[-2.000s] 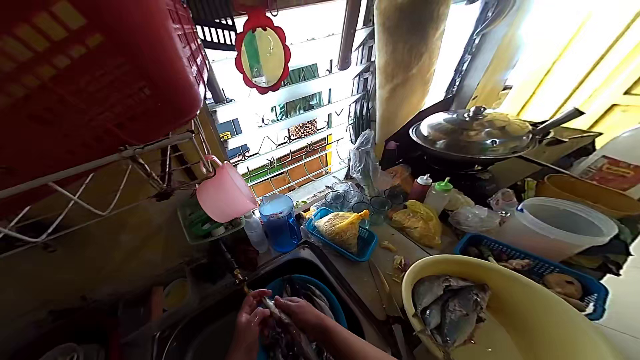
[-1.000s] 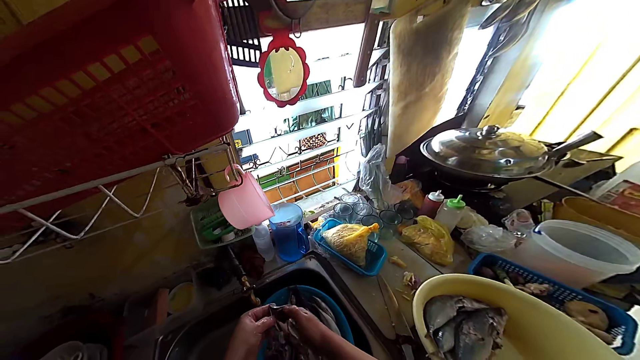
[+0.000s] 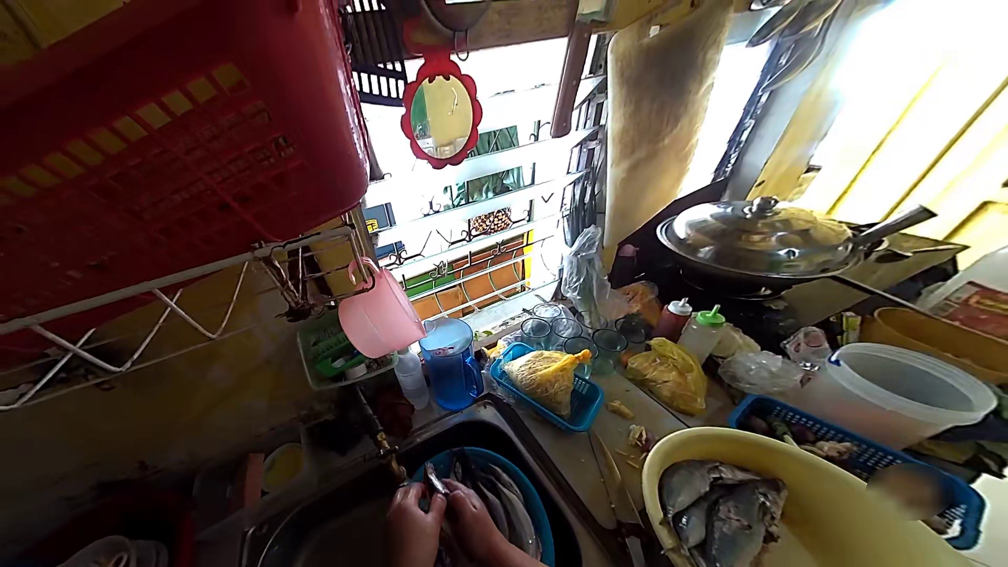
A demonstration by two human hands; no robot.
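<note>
My left hand (image 3: 413, 524) and my right hand (image 3: 471, 520) meet over a blue basin (image 3: 542, 504) in the sink, their fingers closed on one small silvery fish (image 3: 435, 479) between them. Several slender fish (image 3: 504, 504) lie in the basin, to the right of my hands. A metal tap (image 3: 382, 441) stands just behind the left hand. On the counter to the right, a large pale yellow basin (image 3: 819, 472) holds several flat grey fish (image 3: 720, 504). A knife (image 3: 610, 472) lies between the sink and that basin.
A pink plastic mug (image 3: 380, 315) hangs above a blue pitcher (image 3: 450, 364). Behind the sink are a blue basket (image 3: 584, 403) with a yellow bag, and drinking glasses (image 3: 608, 346). A lidded wok (image 3: 760, 240) sits on the stove. A red plastic basket (image 3: 181, 134) stands on the rack at upper left.
My hands stay together over the basin in the sink. The small fish shows more plainly between my fingers than a second ago.
</note>
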